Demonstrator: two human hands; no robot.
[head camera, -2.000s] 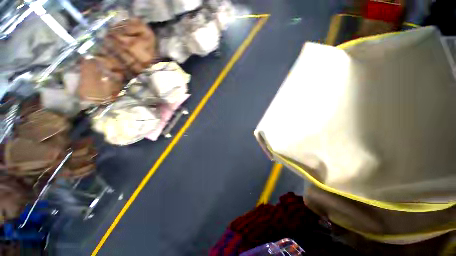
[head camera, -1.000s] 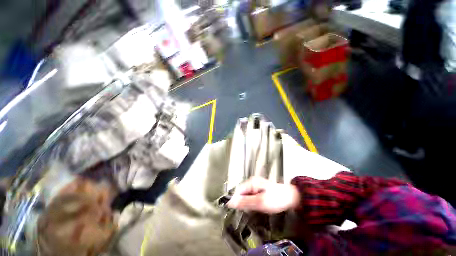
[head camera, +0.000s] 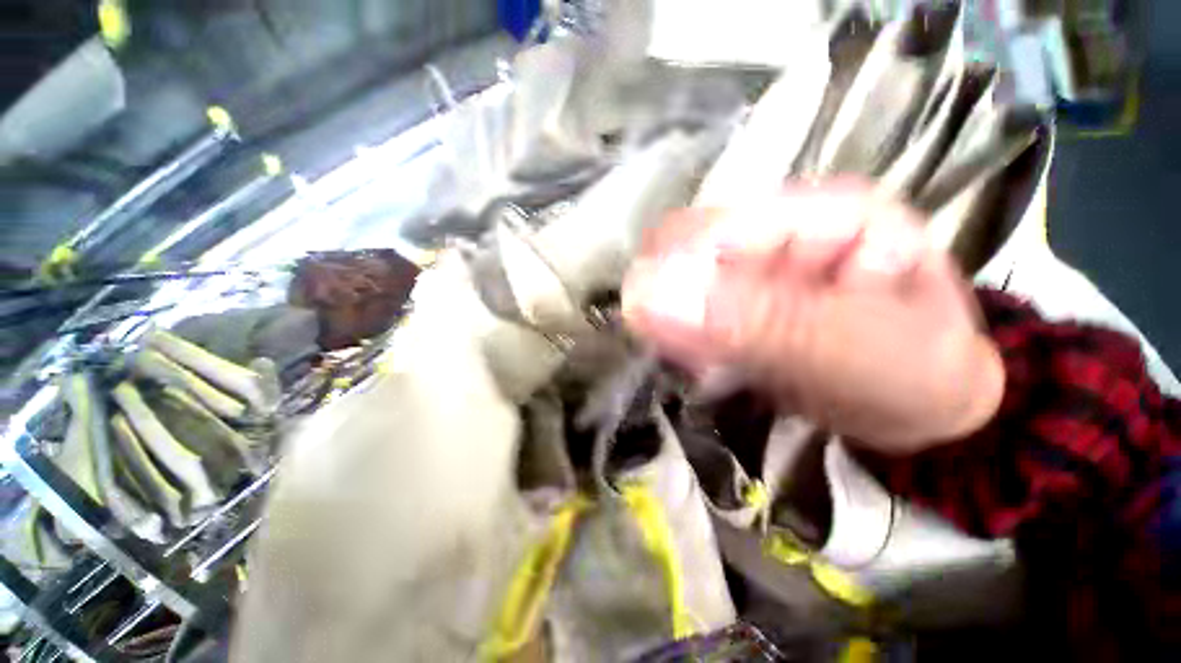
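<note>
My right hand (head camera: 822, 317) comes in from the right in a red and black check sleeve. It is blurred. Its fingers are curled over a bunch of beige bag pieces (head camera: 894, 110), which fan out above it and hang below it; the fingertips are not clear. A large beige bag panel (head camera: 376, 531) fills the lower middle, beside open pouches with yellow edge tape (head camera: 661, 550). My left hand is not in view.
A metal rack (head camera: 97, 531) with a row of beige strips (head camera: 149, 434) stands at the left. A brown piece (head camera: 352, 295) lies behind it. Metal tubes with yellow ends (head camera: 162, 181) stick out at the upper left. Dark floor shows at the upper right.
The view has turned and come close to the rack at the left. The bunch of bag pieces and my right hand are now nearer and higher in the picture. The red carton has left the view.
</note>
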